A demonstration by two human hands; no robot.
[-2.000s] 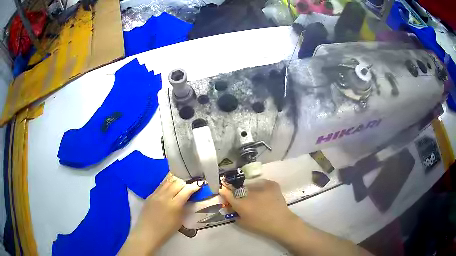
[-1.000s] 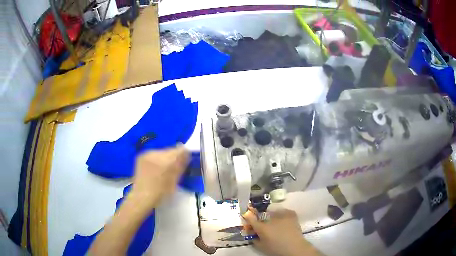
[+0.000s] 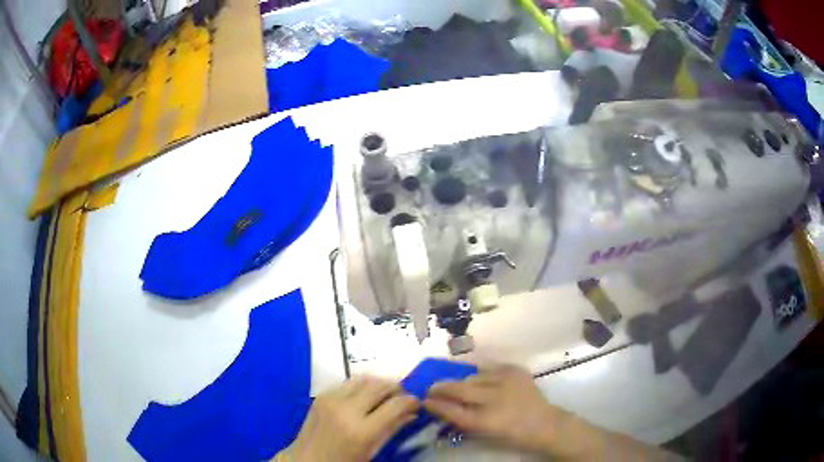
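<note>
A blue fabric piece (image 3: 435,374) is in front of the machine's needle area, partly hidden by my hands. My left hand (image 3: 366,417) grips its left side. My right hand (image 3: 501,406) grips its right side, close to the left. The snips seen earlier cannot be made out clearly near my right hand. The off-white sewing machine head (image 3: 542,207) stands just beyond my hands, with its presser foot area (image 3: 459,332) uncovered. A stack of blue panels (image 3: 262,217) with a small dark label (image 3: 242,227) lies left of the machine.
Another blue panel (image 3: 244,388) lies on the white table (image 3: 117,334) at the near left. Cardboard (image 3: 239,77) covers the far left corner. Dark flat pieces (image 3: 718,338) and a black patterned rectangle (image 3: 786,296) are at the right. Black fabric (image 3: 456,54) lies behind the table.
My left hand has come from the stack's side to the near edge of the machine. My right hand has moved from the needle area onto the blue piece beside it.
</note>
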